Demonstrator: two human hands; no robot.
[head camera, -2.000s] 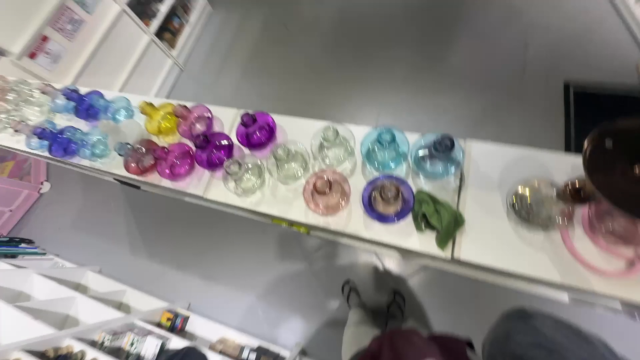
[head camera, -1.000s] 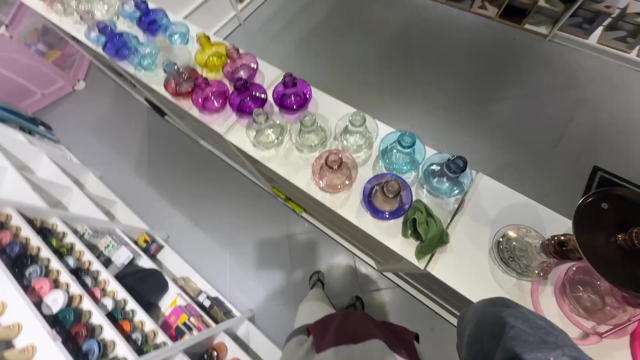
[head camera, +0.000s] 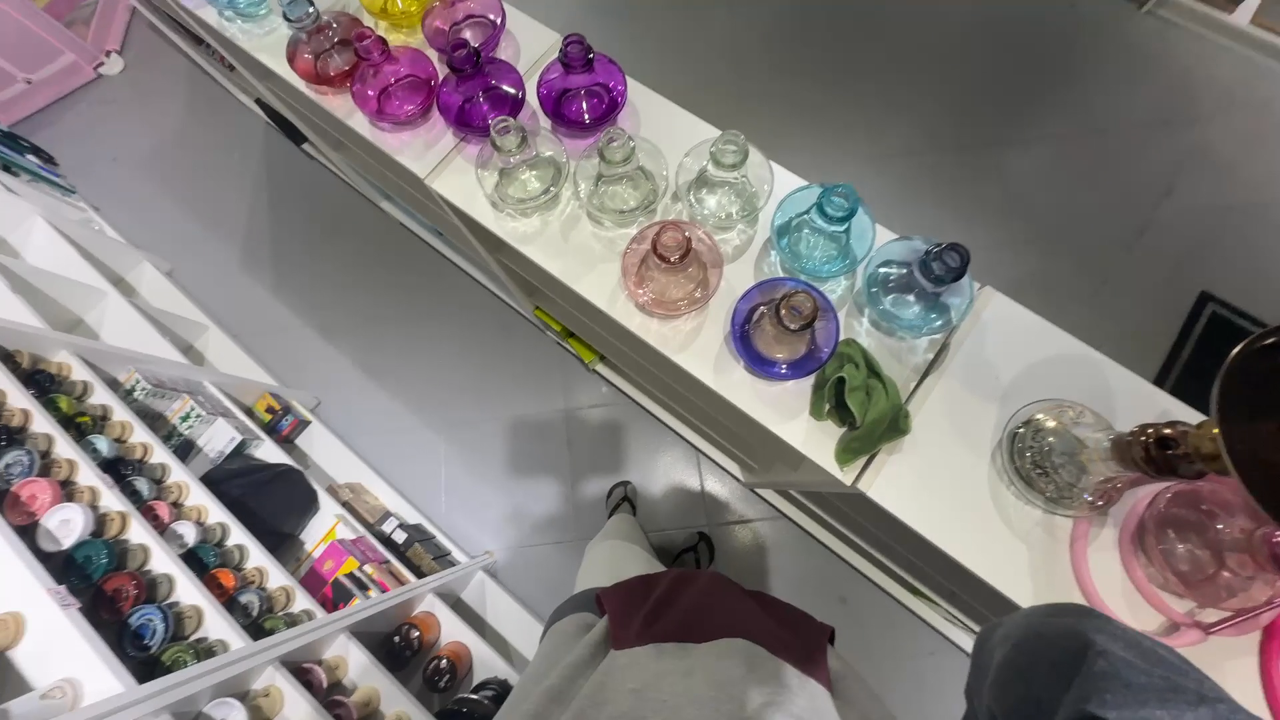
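Note:
Neither of my hands shows; a dark sleeve (head camera: 1100, 665) reaches in at the lower right. Glass vases stand in loose rows on a long white shelf top. Purple glass vases (head camera: 582, 88) and a magenta one (head camera: 394, 82) are at the upper left, clear ones (head camera: 621, 178) in the middle. A pink glass vase (head camera: 672, 268), a blue-rimmed one (head camera: 784, 328), a turquoise one (head camera: 823, 230) and a grey-blue one (head camera: 917, 288) sit farther right. A crumpled green cloth (head camera: 860, 402) lies beside the blue-rimmed vase, near a seam in the white top.
Right of the seam are a clear glass piece (head camera: 1062, 452) with a brown stem, a pink round glass vessel (head camera: 1205, 545) and pink tubing. At lower left, white compartment shelving (head camera: 330, 625) holds corked coloured glass bottles and small boxes. Grey floor (head camera: 390, 340) runs between.
The view has turned and moved in closer to the vases, bringing more of the lower-left shelving into sight. The vases near the green cloth keep their arrangement.

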